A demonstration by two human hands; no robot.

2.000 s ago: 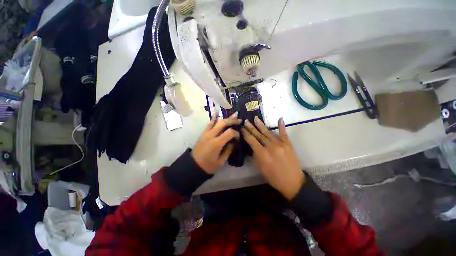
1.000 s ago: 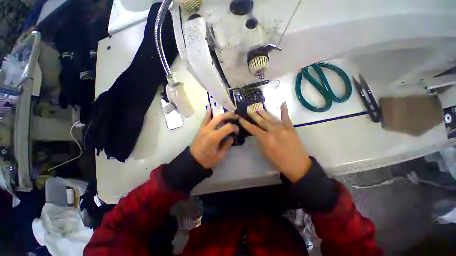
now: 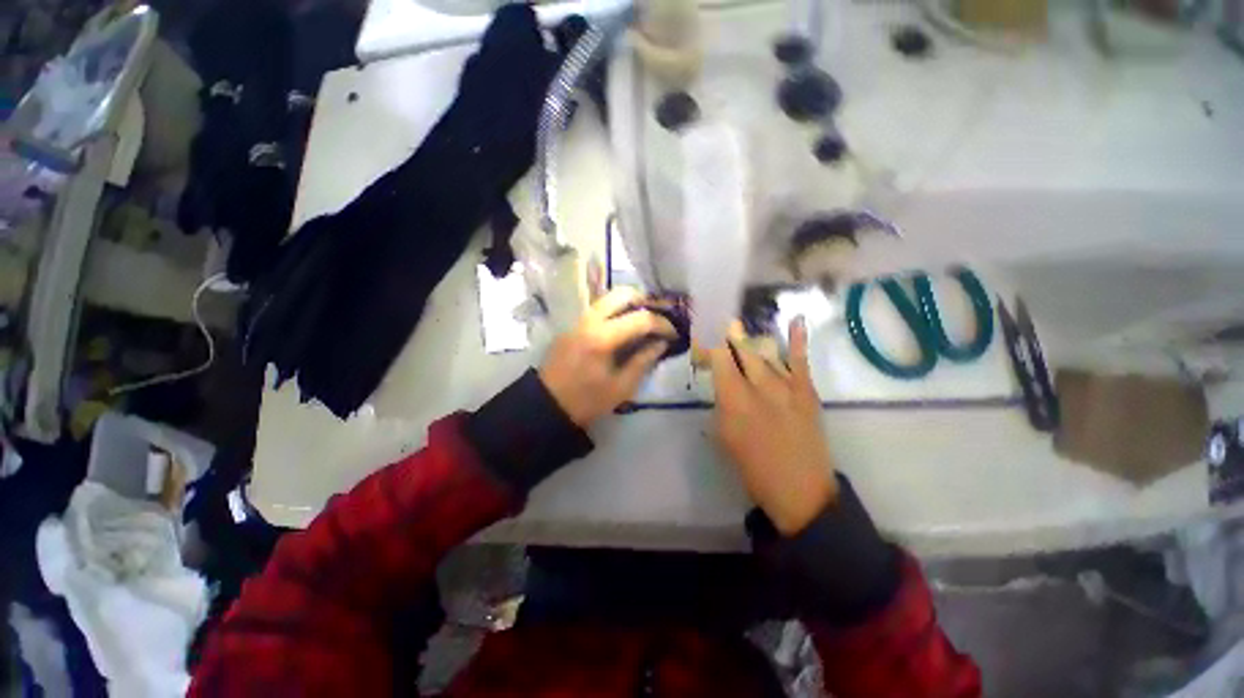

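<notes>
A small black garment piece (image 3: 666, 322) lies at the needle area of the white sewing machine (image 3: 718, 218). My left hand (image 3: 600, 355) holds it between bent fingers at the left of the machine head's lower end. My right hand (image 3: 771, 416) lies flat with its fingers spread a little, fingertips at the right of the head's lower end. I cannot see cloth held in it. The needle and presser foot are hidden behind the head, and the picture is blurred.
A long pile of black strips (image 3: 409, 232) lies at left, with a white tag (image 3: 504, 308) beside it. Green-handled scissors (image 3: 894, 327), thread snips (image 3: 1029, 366) and a brown patch (image 3: 1130, 426) lie at right. A ribbed metal lamp tube (image 3: 553, 137) stands left of the head. White cloth (image 3: 130, 573) is below left.
The view has shifted and tilted, so the machine head and tools appear lower and further right. Less of the black piece shows. Both hands remain at the needle area.
</notes>
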